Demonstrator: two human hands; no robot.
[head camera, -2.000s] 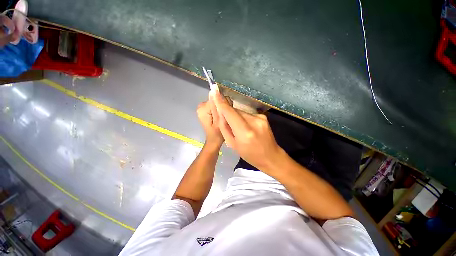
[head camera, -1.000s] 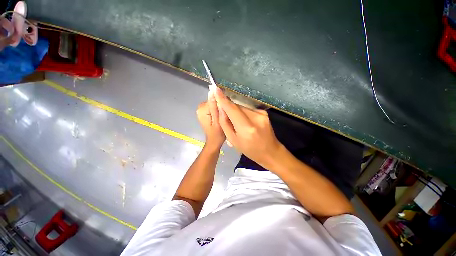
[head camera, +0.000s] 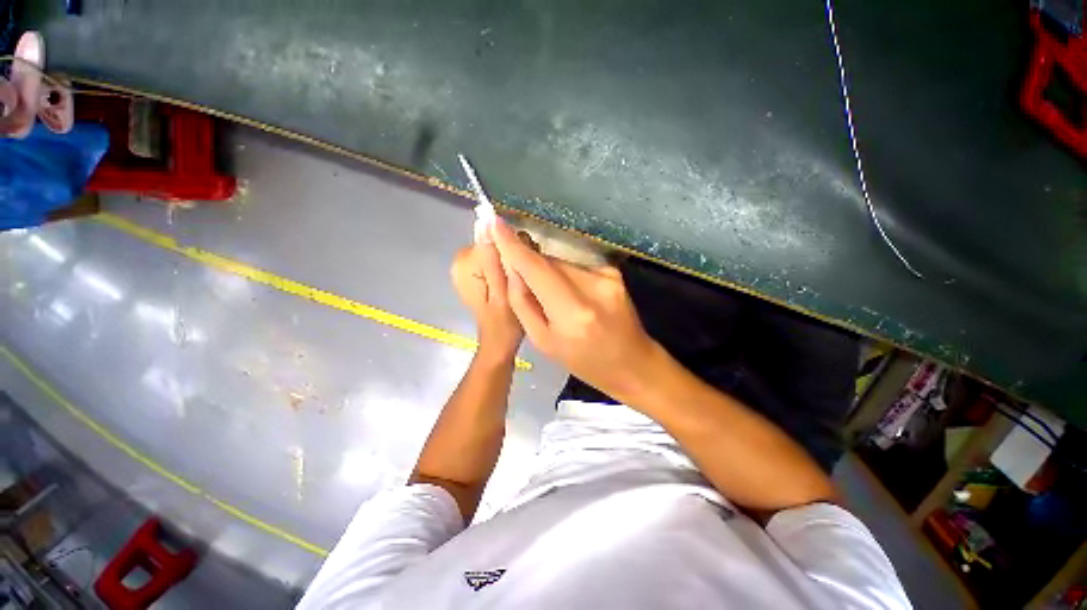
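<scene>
A slim silver-white pointed tool (head camera: 473,179) sticks up from my joined fingertips, its tip over the bench edge. My right hand (head camera: 578,312) is closed with its fingertips at the base of the tool. My left hand (head camera: 483,286) is pressed close beside and partly behind my right hand, its fingers curled. A small whitish piece (head camera: 483,222) shows at the fingertips; what it is cannot be told. What my left fingers hold is hidden.
The green bench mat (head camera: 668,107) bears a long thin pale wire (head camera: 855,143) and a red housing (head camera: 1054,89) at the far right. Left are pink-handled scissors or pliers (head camera: 26,89), a blue bag (head camera: 48,173) and a red stool (head camera: 191,155). Cluttered shelves (head camera: 942,489) stand lower right.
The two prong-like tips seen earliest now show as one slim shaft. The hands and tool have shifted slightly left in view, as has the bench scene. The grip looks much the same.
</scene>
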